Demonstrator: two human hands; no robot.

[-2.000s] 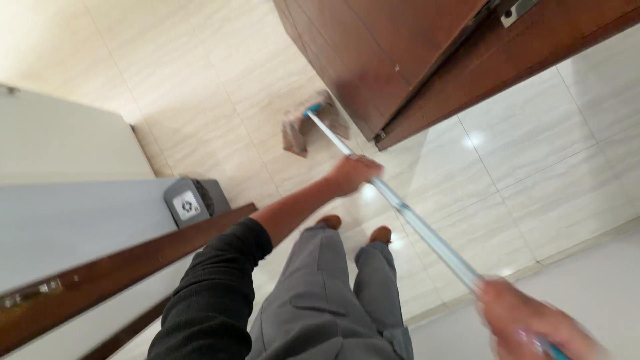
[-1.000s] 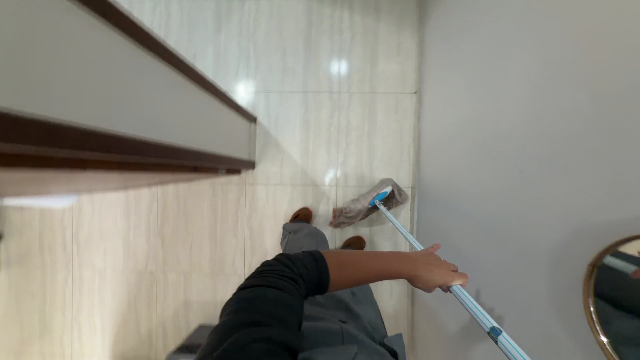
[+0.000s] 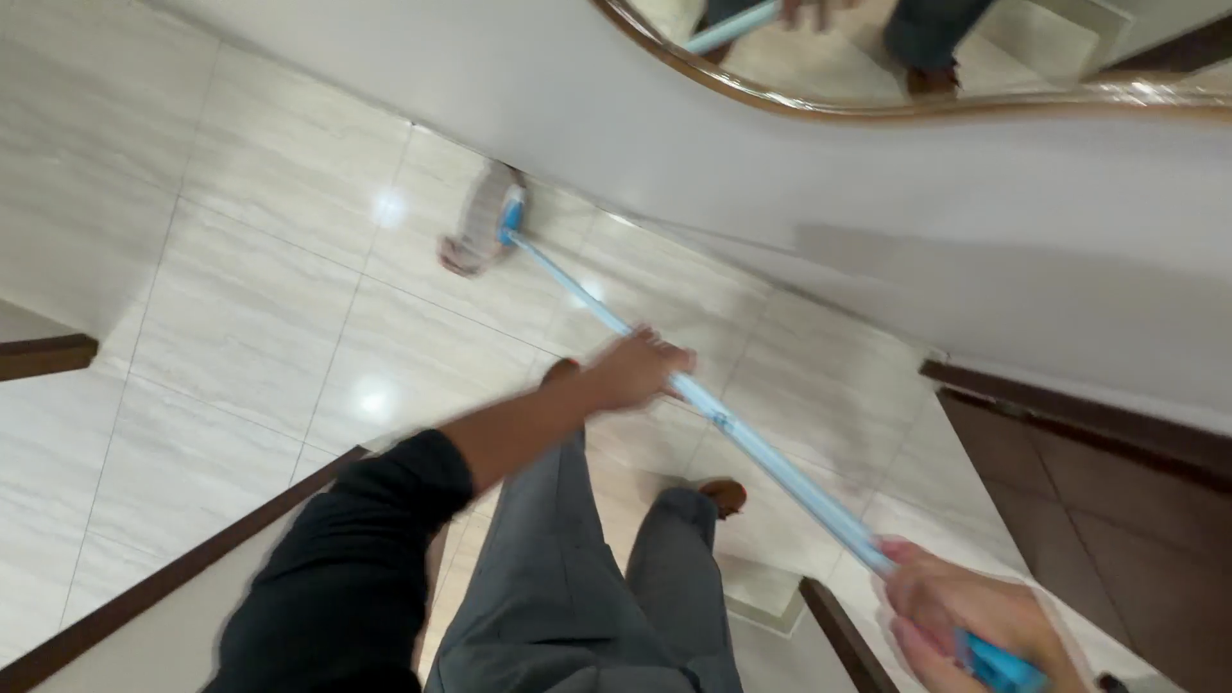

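A mop with a light blue pole slants across the view. My left hand is closed around the middle of the pole. Near the pole's upper end, by its blue grip, my right hand holds it, somewhat blurred. The blue joint at the far end carries a greyish-brown mop cloth, which lies on the tiled floor beside the foot of the wall.
A gold-framed mirror hangs on the pale wall. Dark wood edges stand at the left, lower left and lower right. Brown tiled floor lies beyond a dark frame at right. My brown shoes are on the floor.
The view has turned strongly. The mop cloth was near a brown wooden door two seconds ago and is now beside the wall. My right hand, out of view one second ago, shows again on the pole.
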